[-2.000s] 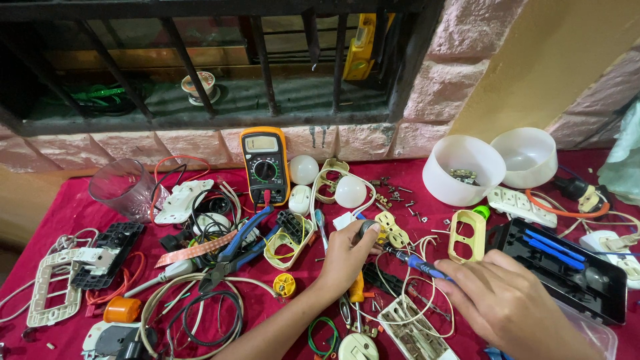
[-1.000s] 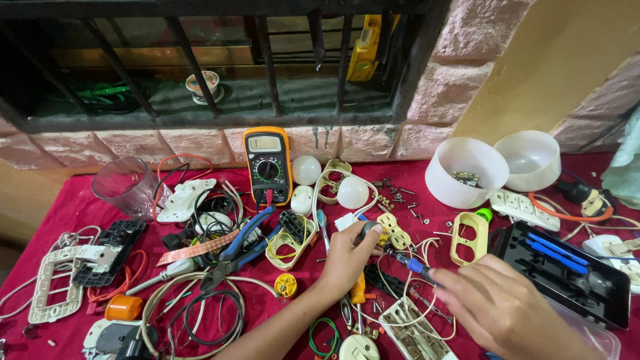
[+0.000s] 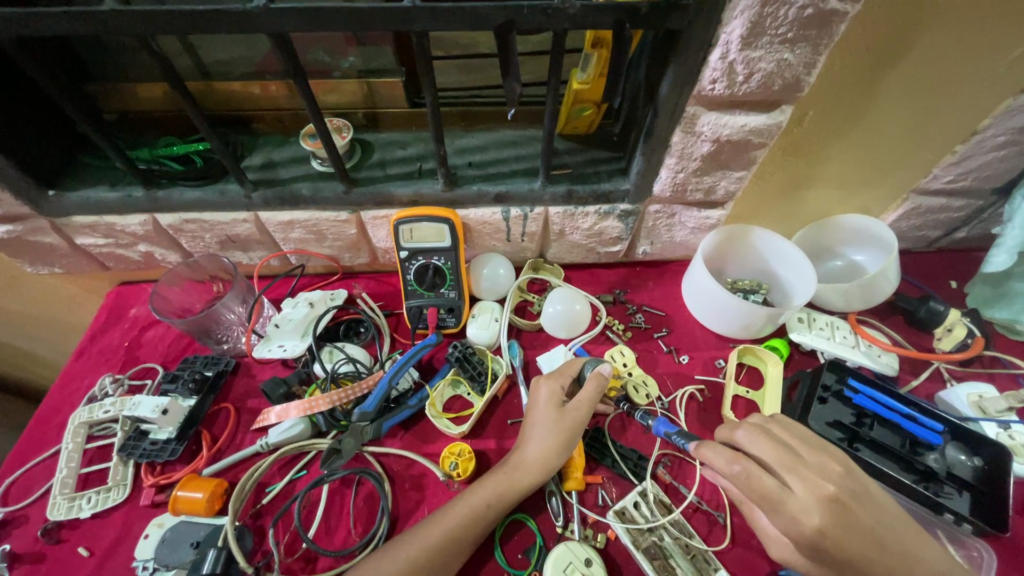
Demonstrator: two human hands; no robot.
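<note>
My right hand (image 3: 792,488) grips the blue and black handle of a screwdriver (image 3: 660,428), whose shaft points up and left toward my left hand. My left hand (image 3: 564,408) pinches a small dark round part (image 3: 590,370) between thumb and fingers; the driver's tip is hidden near those fingers. Just behind them lies a cream outlet insert (image 3: 632,374). Below the screwdriver, a long opened socket housing (image 3: 660,532) lies with a white wire looped over it. A yellow-handled screwdriver (image 3: 574,472) lies between my hands, partly covered.
A multimeter (image 3: 430,272) leans on the wall behind blue-handled pliers (image 3: 392,392) and tangled wires. White bowls (image 3: 748,280) stand at the back right, one holding small metal parts. A black tool case (image 3: 904,448) is beside my right hand. A glass (image 3: 204,300) stands back left.
My right hand and the screwdriver have shifted slightly, with the handle tilting differently between frames. My left hand stays in nearly the same place.
</note>
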